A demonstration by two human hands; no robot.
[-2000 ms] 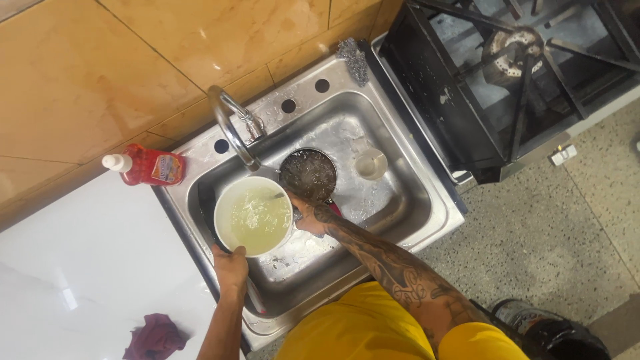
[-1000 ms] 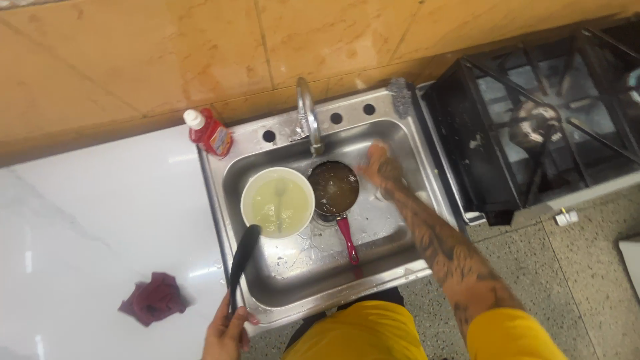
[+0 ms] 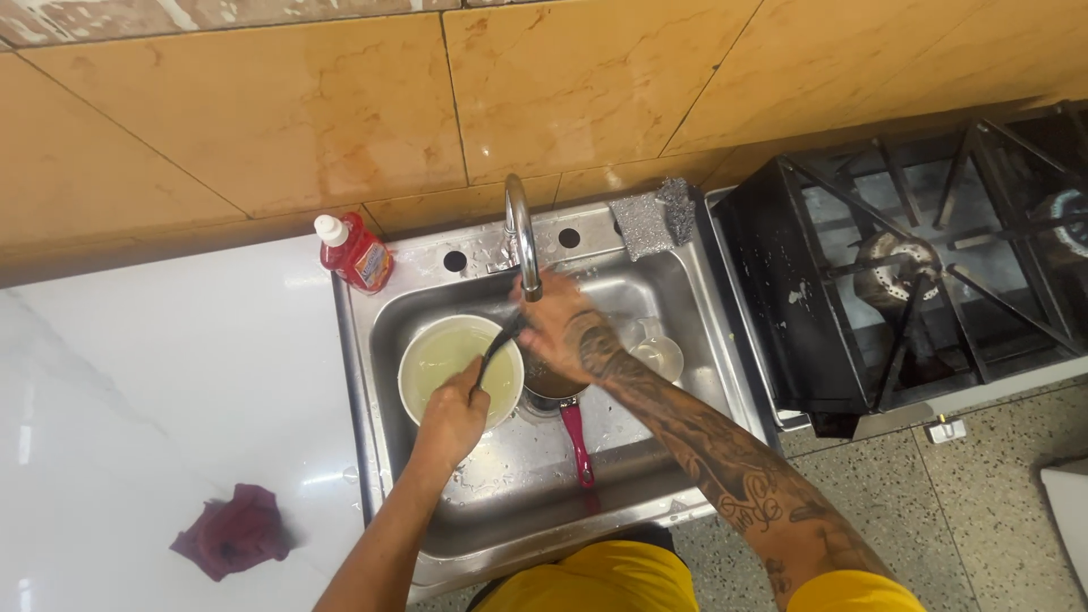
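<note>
My left hand (image 3: pixel 455 415) grips a black-handled utensil (image 3: pixel 500 342) above the right side of a white bowl (image 3: pixel 410 374) of cloudy yellowish liquid. Beneath the curved chrome faucet (image 3: pixel 520 229), my blurred right hand (image 3: pixel 554 319) is at the utensil's far end; whether it grips it I cannot tell. That end is hidden by the hand. Under my right hand and wrist sits a small saucepan with dark liquid, its pink handle (image 3: pixel 578 446) pointing toward me. A clear cup (image 3: pixel 659 357) lies in the right part of the stainless steel sink (image 3: pixel 501 510).
A red soap bottle (image 3: pixel 357 255) with a white cap stands at the sink's back left corner. Gray scouring pads (image 3: pixel 650 223) lie at the back right. A maroon cloth (image 3: pixel 234 533) rests on the white counter (image 3: pixel 170 382). Right of the sink is a gas stove (image 3: pixel 918 272).
My left hand has moved from the sink's front edge up to the bowl, with the black-handled utensil. My right hand has moved left, from beside the saucepan to under the faucet.
</note>
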